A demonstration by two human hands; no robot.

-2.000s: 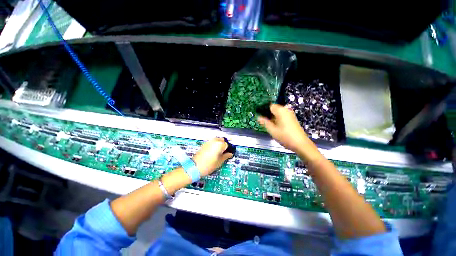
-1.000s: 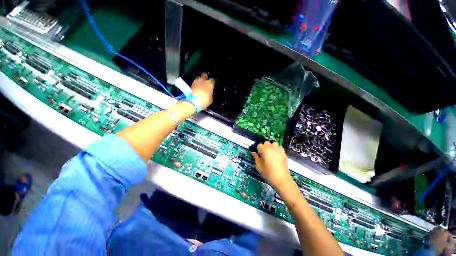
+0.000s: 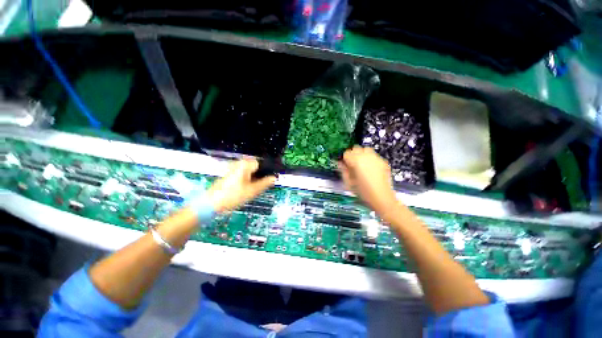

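Green circuit boards [image 3: 300, 228] lie edge to edge along the white conveyor rail [image 3: 310, 270]. My left hand [image 3: 234, 187] is over the rail's back edge, in front of the bin of small black components [image 3: 254, 125]; its black-covered fingertips are blurred against the dark bin. My right hand [image 3: 366, 173] is at the front of the green components [image 3: 319, 132], its fingertips by their right front corner. Whether either hand holds a part cannot be seen.
Shiny metallic components [image 3: 396, 142] fill a bin to the right, with a pale tray [image 3: 461, 140] beyond. A clear plastic bag [image 3: 356, 86] rises behind the green pieces. A metal shelf edge [image 3: 264, 47] crosses above the bins. A blue cord [image 3: 63, 79] hangs at left.
The view has turned back level. My left hand has moved from the black bin's left side toward its front right corner. My right hand stays near the front of the green components.
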